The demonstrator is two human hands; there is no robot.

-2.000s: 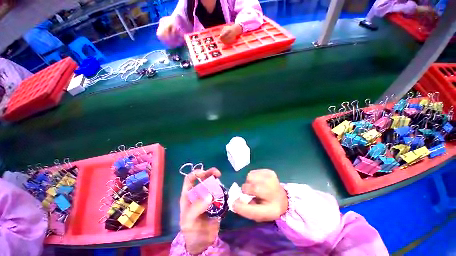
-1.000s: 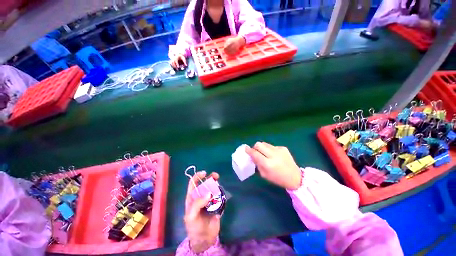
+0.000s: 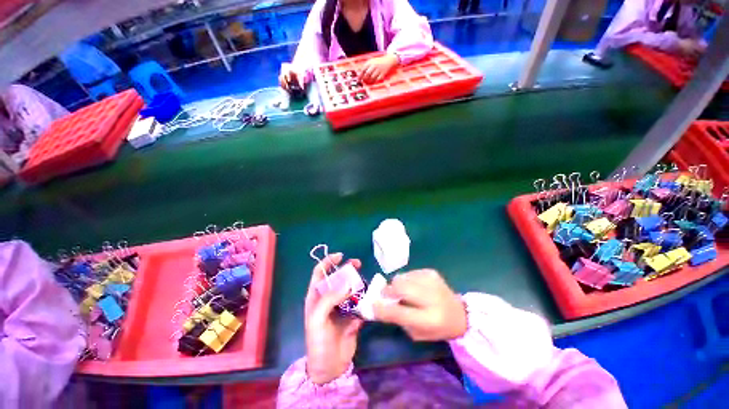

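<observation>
My left hand (image 3: 329, 335) holds a round dark device (image 3: 352, 302) with a pink binder clip (image 3: 340, 281) on it; one silver wire handle sticks up from the clip. My right hand (image 3: 424, 305) pinches a small white cloth or tissue (image 3: 371, 297) against the device's right side. The fingers and the cloth hide part of the device. A small white blocky bottle (image 3: 391, 245) stands on the green bench just beyond my right hand.
A red tray (image 3: 269, 303) with clipped units lies at left, another red tray (image 3: 543, 260) heaped with coloured clips at right. Across the bench (image 3: 344, 176), a person handles a red compartment tray (image 3: 408, 100) beside white cables (image 3: 212, 116). A grey post (image 3: 539, 48) rises at the far edge.
My right hand has let go of the white bottle, now standing on the bench, and has moved left and down to the device. The cloth now shows at its fingertips.
</observation>
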